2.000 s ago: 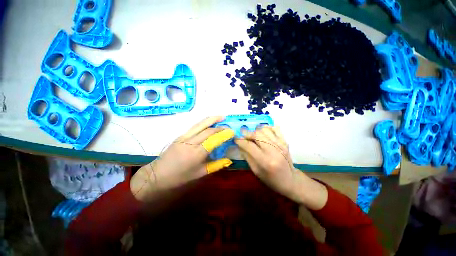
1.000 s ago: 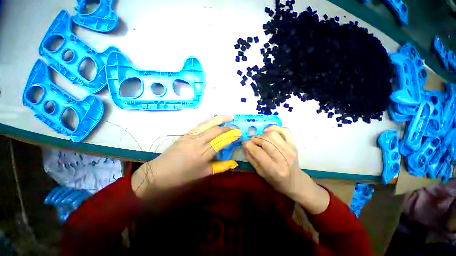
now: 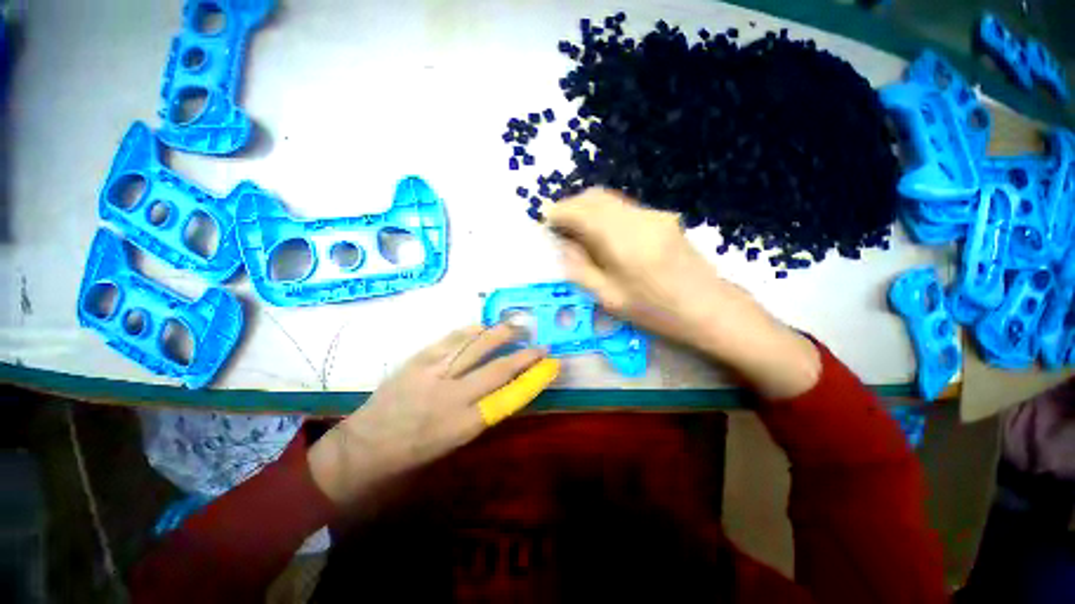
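A blue plastic frame (image 3: 567, 319) lies at the bench's front edge, its round holes facing up. My left hand (image 3: 430, 407), with a yellow finger cover, holds the frame's left end. My right hand (image 3: 631, 254) is off the frame, above and right of it, at the lower left fringe of the heap of small black pieces (image 3: 743, 136). Its fingertips are close together and blurred; whether they pinch a piece cannot be told. Fine thread shows faintly near my left hand.
Several loose blue frames lie at the left, the nearest one (image 3: 345, 256) just beyond my left hand. Piled blue frames (image 3: 1002, 236) lie at the right by brown cardboard (image 3: 1014, 392). The dark green conveyor (image 3: 943, 41) carries frames at the upper right. The bench has a green edge (image 3: 295, 395).
My right hand has left the blue frame and moved up to the fringe of the black heap. My left hand stays at the frame's left end, and more of the frame shows. The camera view has shifted slightly.
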